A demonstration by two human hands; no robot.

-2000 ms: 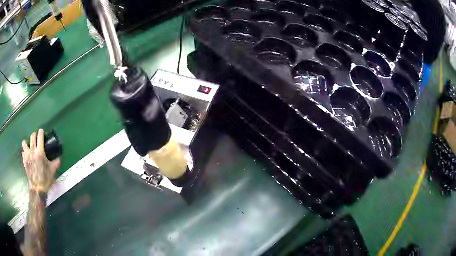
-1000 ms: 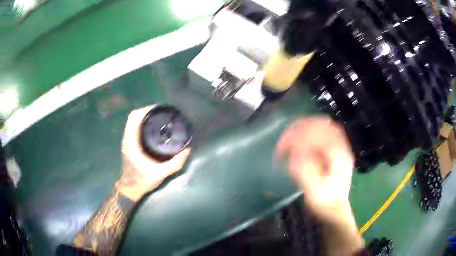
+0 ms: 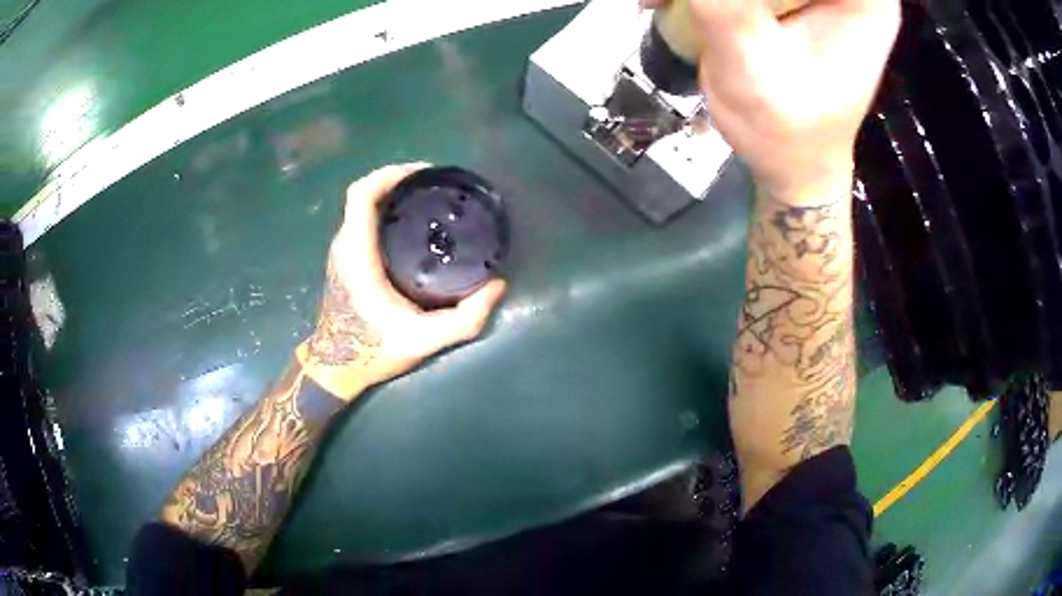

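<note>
A round black cylindrical housing (image 3: pixel 444 238) stands on the green bench with its end face up, showing small holes and a centre hole. My left hand (image 3: pixel 384 297) is wrapped around its left and lower side. My right hand (image 3: pixel 786 87) is at the top edge, closed around the cream grip of the electric screwdriver (image 3: pixel 675 41), whose upper body is out of the picture. The screwdriver's dark nose is over the front of the screw feeder (image 3: pixel 641 122), a white-grey box with a metal mechanism.
Stacked black blister trays (image 3: pixel 949 221) stand at the right, with another dark stack (image 3: pixel 23 431) at the left edge. A white strip (image 3: pixel 221 99) borders the green bench (image 3: pixel 559 396) at the back. A yellow floor line (image 3: pixel 932 460) runs at the lower right.
My left hand has brought the housing from the far left onto the near bench. My right hand, not seen at first, has come in and moved up to grip the screwdriver. The view has shifted.
</note>
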